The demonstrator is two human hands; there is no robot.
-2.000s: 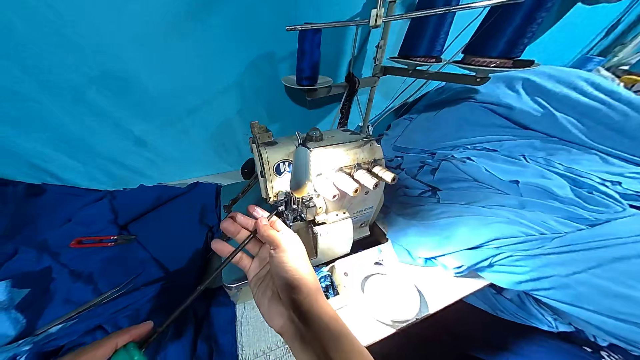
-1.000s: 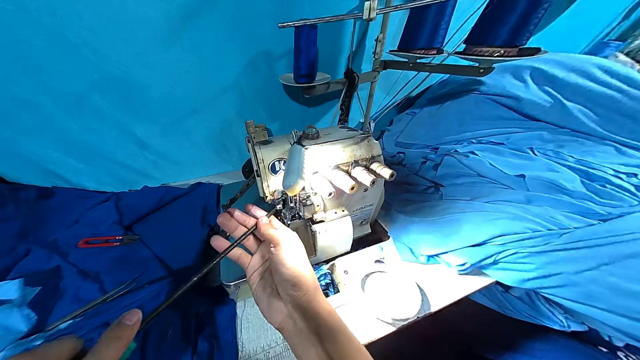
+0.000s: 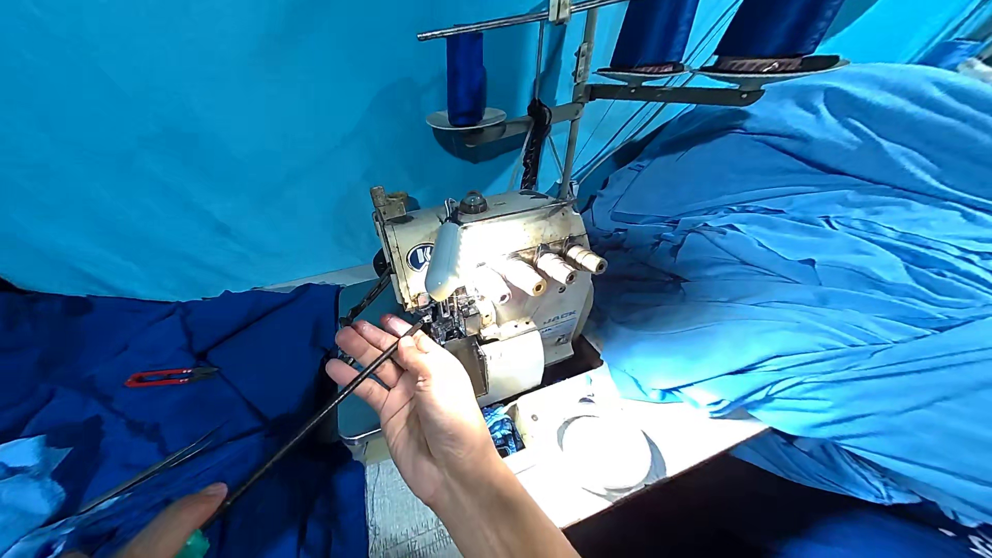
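A long dark rod, a screwdriver shaft by its look, (image 3: 314,421) runs from the lower left up to the needle area of a white Jack overlock sewing machine (image 3: 535,225). My left hand (image 3: 174,523) grips its green handle at the bottom left edge, mostly out of view. Palm up, my right hand (image 3: 426,395) holds the shaft near its tip between thumb and fingers, with the other fingers spread. The tip meets the presser-foot area (image 3: 449,318), where fine contact is hard to make out. A small lamp (image 3: 444,263) hangs over that spot.
Red thread snips (image 3: 167,377) and metal tweezers (image 3: 147,473) lie on dark blue fabric (image 3: 263,341) at left. Light blue fabric (image 3: 806,256) is heaped at right. Thread cones (image 3: 465,81) stand on a rack behind. A round disc (image 3: 608,452) lies on the white table.
My left hand at the lower left has shifted slightly on or with the handle. My right hand stays at the shaft near the needle area.
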